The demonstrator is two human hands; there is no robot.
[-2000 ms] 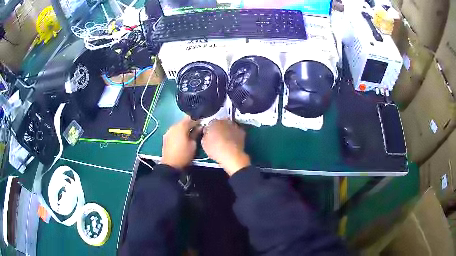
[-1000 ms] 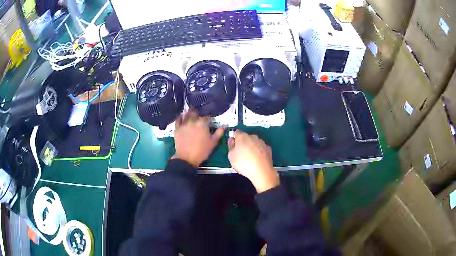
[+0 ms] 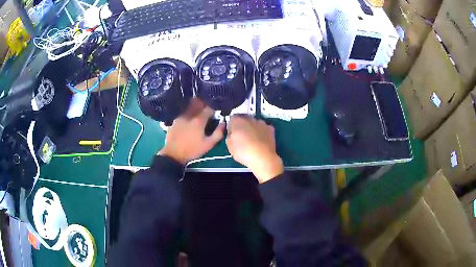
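Note:
Three black dome cameras in white bases stand in a row: the left one (image 3: 165, 86), the middle one (image 3: 225, 78) and the right one (image 3: 288, 77), all showing LEDs and a lens. My left hand (image 3: 192, 134) is in front of the left and middle cameras and holds a small black part in its fingers. My right hand (image 3: 252, 142) is just right of it, below the middle camera, fingers curled at a small white end. A white cable (image 3: 209, 159) runs under my hands to the bench edge. The exact contact between the fingertips is too small to tell.
A keyboard (image 3: 198, 16) lies on white boxes behind the cameras. A power supply (image 3: 364, 39), mouse (image 3: 344, 129) and phone (image 3: 390, 110) are at right. A yellow-rimmed tape roll (image 3: 80, 246) and a yellow tool (image 3: 90, 142) are at left. Cartons (image 3: 441, 86) stand at far right.
My hands have come closer together below the middle camera. The right camera's ball now shows its LEDs and lens. A white cable now lies under my hands.

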